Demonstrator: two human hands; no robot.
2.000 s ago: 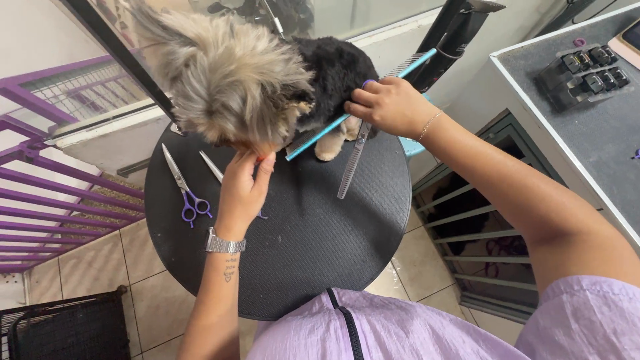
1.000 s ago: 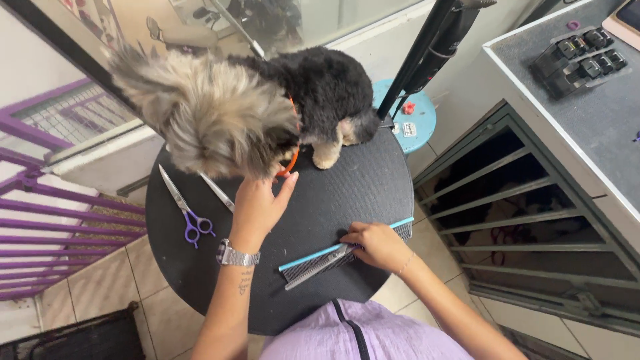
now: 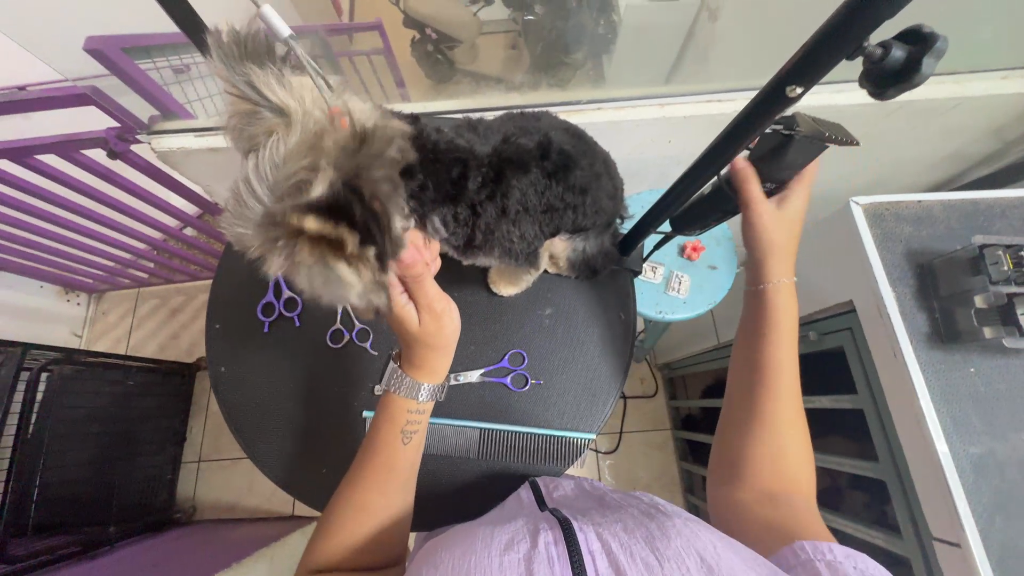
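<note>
A small dog (image 3: 512, 188) with clipped black body fur and a fluffy grey-tan head is on a round black grooming table (image 3: 296, 400). My left hand (image 3: 424, 300) is at the dog's chin, its fingertips partly hidden by fur; I cannot tell how firmly they grip. My right hand (image 3: 772, 204) holds a black hair clipper (image 3: 756, 176) beside the black grooming arm. Below my left wrist lies a turquoise-backed metal comb (image 3: 512, 440). Purple-handled scissors (image 3: 508, 372) rest just above it, and two more pairs, scissors (image 3: 278, 304) and scissors (image 3: 350, 330), lie partly under the dog's head.
A slanting black grooming arm (image 3: 720, 120) with a knob rises at the table's right edge. Behind it is a light blue stool (image 3: 704, 292) with small items. A grey counter (image 3: 936, 360) with clipper parts stands right, a purple gate (image 3: 96, 208) left, a black wire crate (image 3: 96, 448) lower left.
My right hand has let go of the comb, now lying on the table, and has moved up and right to the clipper. My left hand stays at the dog's chin.
</note>
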